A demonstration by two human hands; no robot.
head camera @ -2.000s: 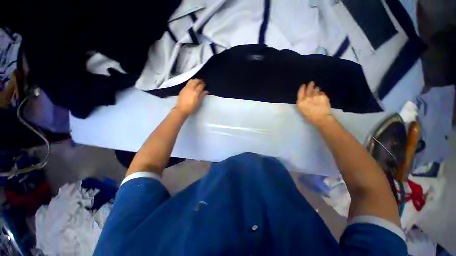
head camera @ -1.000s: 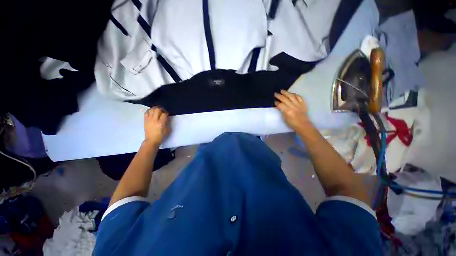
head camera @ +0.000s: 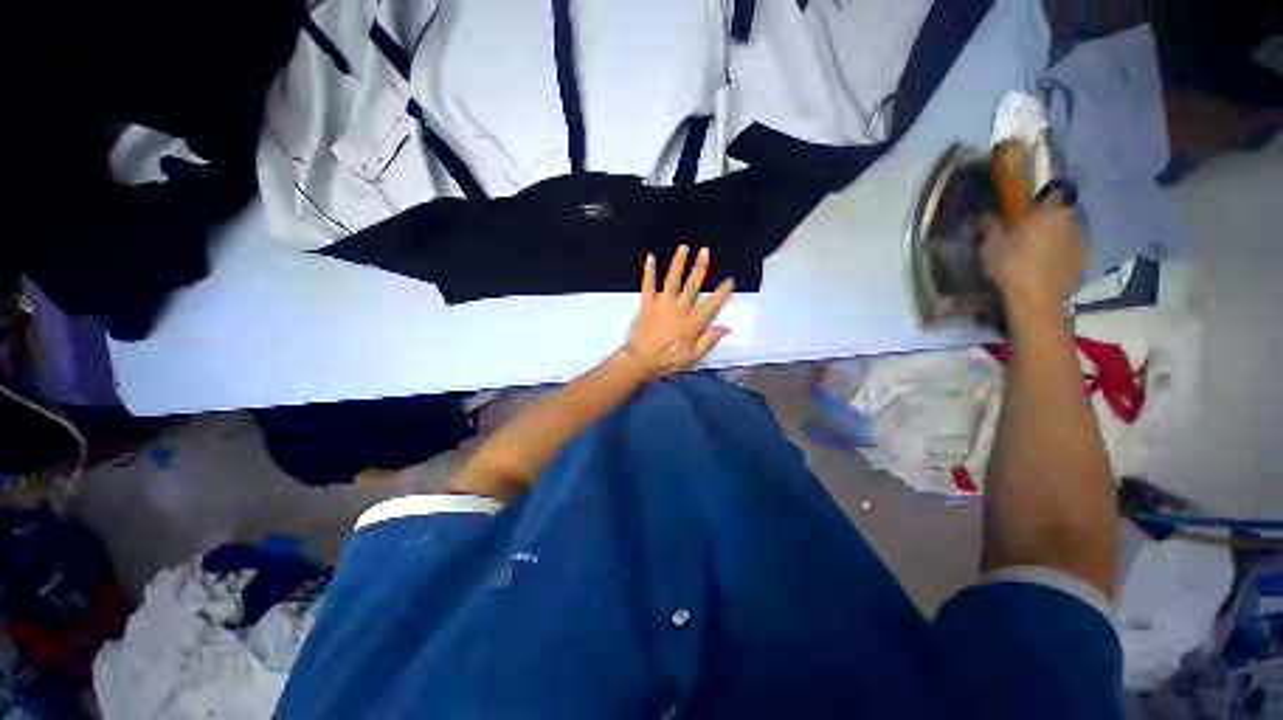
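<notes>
A garment (head camera: 493,99), whitish wrong side up with black seam strips, lies spread on the pale table. Its wide black band (head camera: 563,246), with a small label, lies flat along the near side. My left hand (head camera: 678,321) rests with fingers spread at the band's near edge, right of its middle, and grips nothing. My right hand (head camera: 1037,258) is closed on the wooden handle of the steam iron (head camera: 957,239) at the table's right end. The iron is slightly blurred, and its plate faces left.
A large black garment heap (head camera: 113,141) covers the left end of the pale table (head camera: 282,338). Grey-blue cloth (head camera: 1112,141) lies beyond the iron. White cloth with a red strip (head camera: 1112,377) is below the right edge. More cloth heaps (head camera: 197,647) lie on the floor.
My right hand has left the black band and taken hold of the iron's handle. My left hand has moved right along the band, fingers now spread. The band's left end now lies free.
</notes>
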